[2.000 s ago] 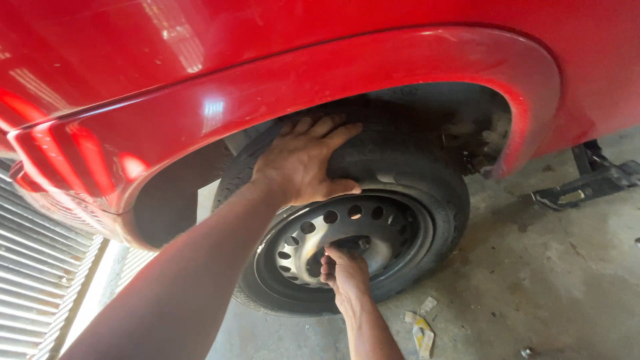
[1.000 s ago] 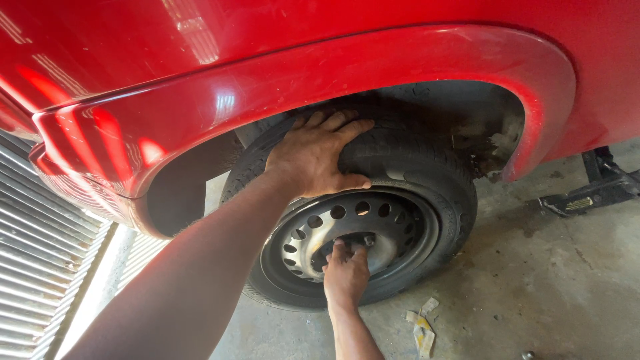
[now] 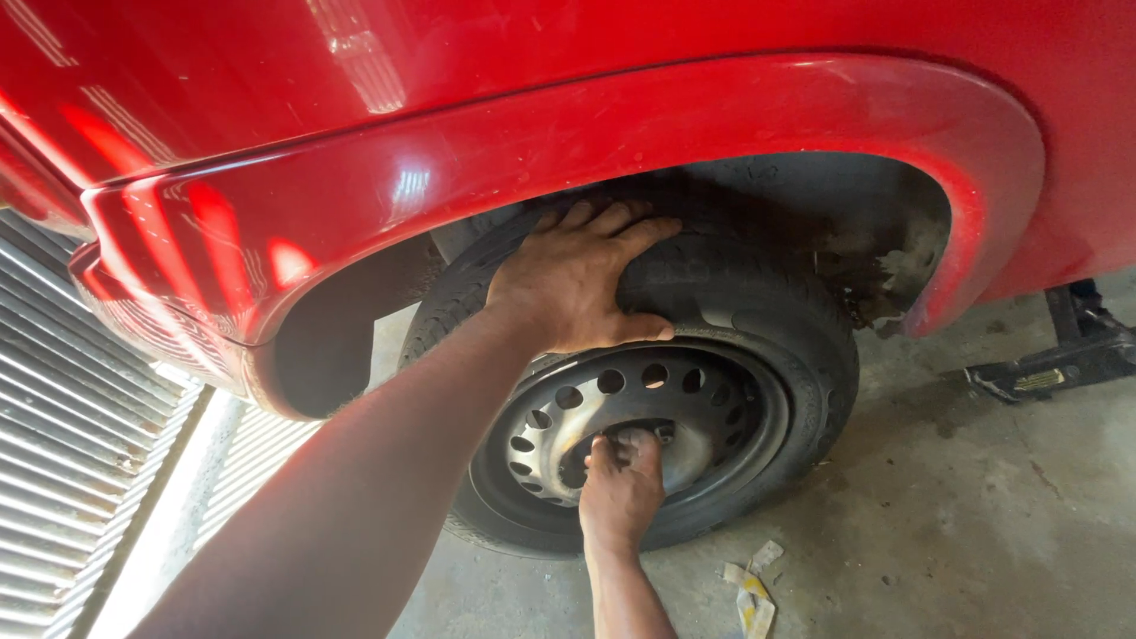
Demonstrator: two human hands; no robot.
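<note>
A black rubber tire [image 3: 754,284] on a dark steel wheel rim [image 3: 701,453] stands under the red fender arch [image 3: 674,133] of a vehicle. My left hand [image 3: 581,280] lies spread on the top of the tire, thumb toward the rim and fingertips over the tread. At the center of the wheel is my right hand [image 3: 624,479], its fingers bent against the hub area. A wheel nut or stud [image 3: 664,433] shows just right of those fingers. Whether the right fingers grip a nut is hidden.
A black jack or stand [image 3: 1056,359] is on the concrete floor [image 3: 923,497] at the right. Torn tape or paper strips [image 3: 753,596] lie below the wheel. A slatted metal shutter [image 3: 71,408] runs along the left.
My left hand stays on top of the tire. My right hand remains at the hub, with its wrist and fingers turned differently from before.
</note>
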